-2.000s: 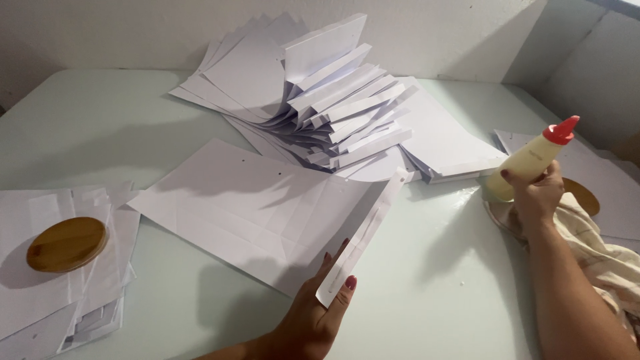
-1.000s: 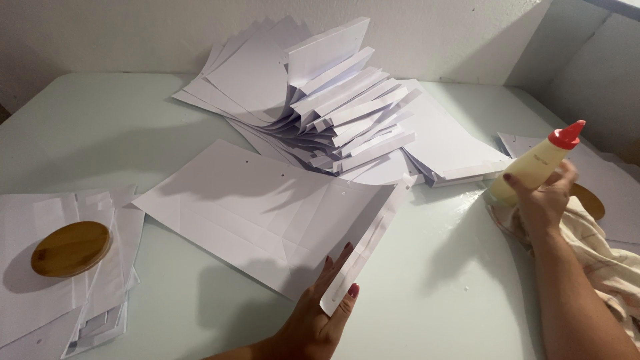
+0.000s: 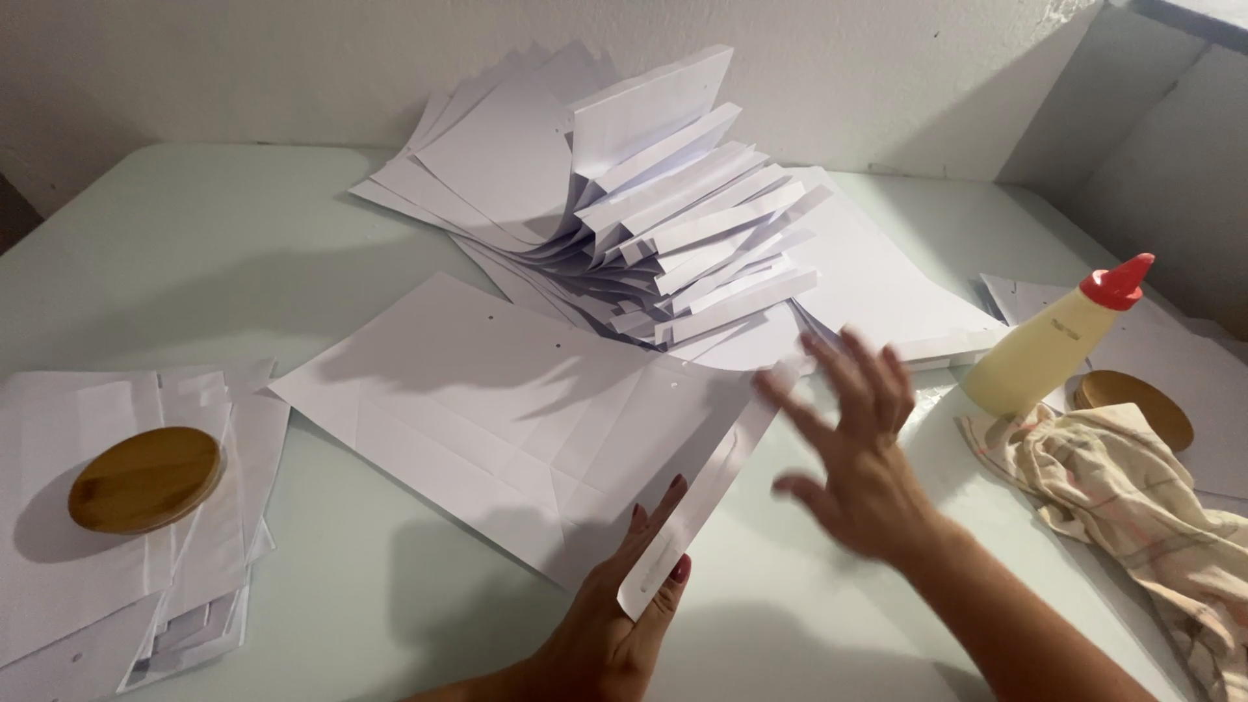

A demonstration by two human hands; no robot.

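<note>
My left hand [image 3: 634, 585] grips the lower end of the folded flap on a creased white paper sheet [image 3: 468, 390], thumb on the right side and fingers behind it. A glossy wet-looking streak runs along the flap [image 3: 712, 478]. My right hand [image 3: 858, 448], blurred, hovers with spread fingers near the flap's upper end and holds nothing. Right of it a glue bottle [image 3: 1043, 351] with a red nozzle cap and pale yellow contents stands tilted against a crumpled checked cloth [image 3: 1131, 497]. Behind the sheet lies a fanned stack of white papers with folded edges [image 3: 682, 224].
An oval wooden piece [image 3: 146, 480] rests on papers [image 3: 205, 546] at the left. A second wooden piece [image 3: 1136, 405] lies on more papers [image 3: 1209, 370] at the right. The pale tabletop [image 3: 244, 234] meets a wall [image 3: 829, 88] at the back.
My right hand has let go of the glue bottle and moved left to the flap's upper end. My left hand keeps its hold on the sheet.
</note>
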